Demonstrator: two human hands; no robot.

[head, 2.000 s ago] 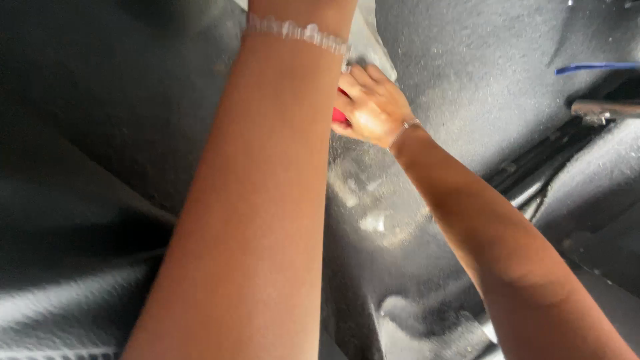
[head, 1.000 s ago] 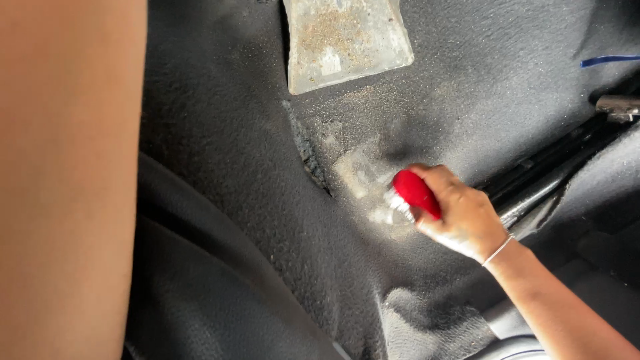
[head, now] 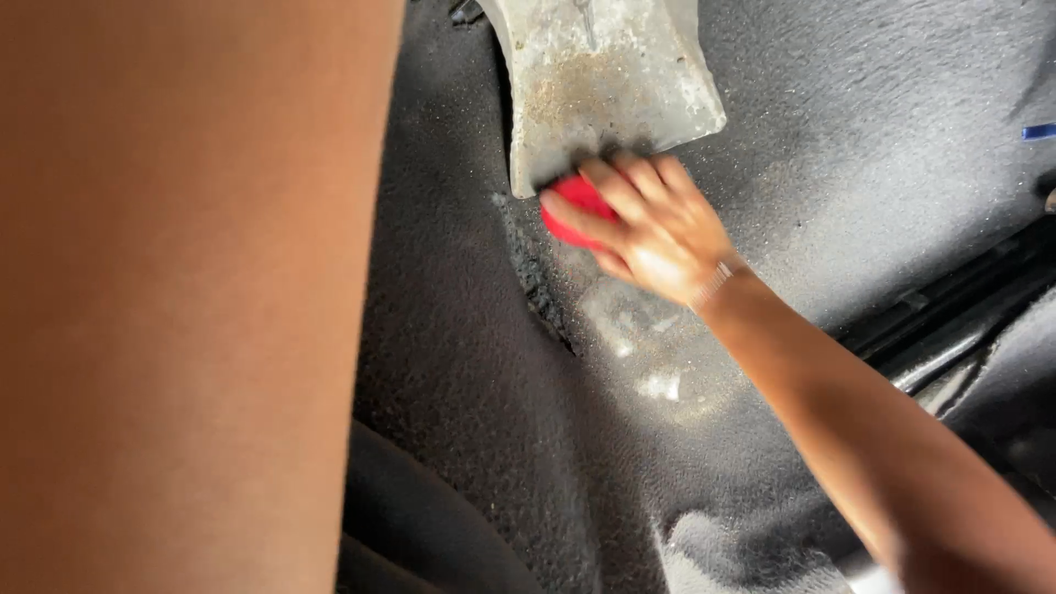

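Note:
My right hand grips a red-backed scrub brush, its fingers wrapped over the top. The brush is at the lower edge of a grey, dirt-covered plate, which looks like a vehicle's pedal or footrest. Beneath both lies dark grey, textured car floor carpet sprinkled with sandy grit. A pale, dusty worn patch shows below the hand. My left forearm fills the left side of the view; the left hand itself is out of frame.
A torn strip runs through the carpet left of the worn patch. Black metal seat rails cross at the right. A blue strip lies at the right edge. Dark folded material is at the lower left.
My right hand with the brush has moved from the worn patch up to the plate's lower edge. My left forearm, central two seconds ago, is now at the left.

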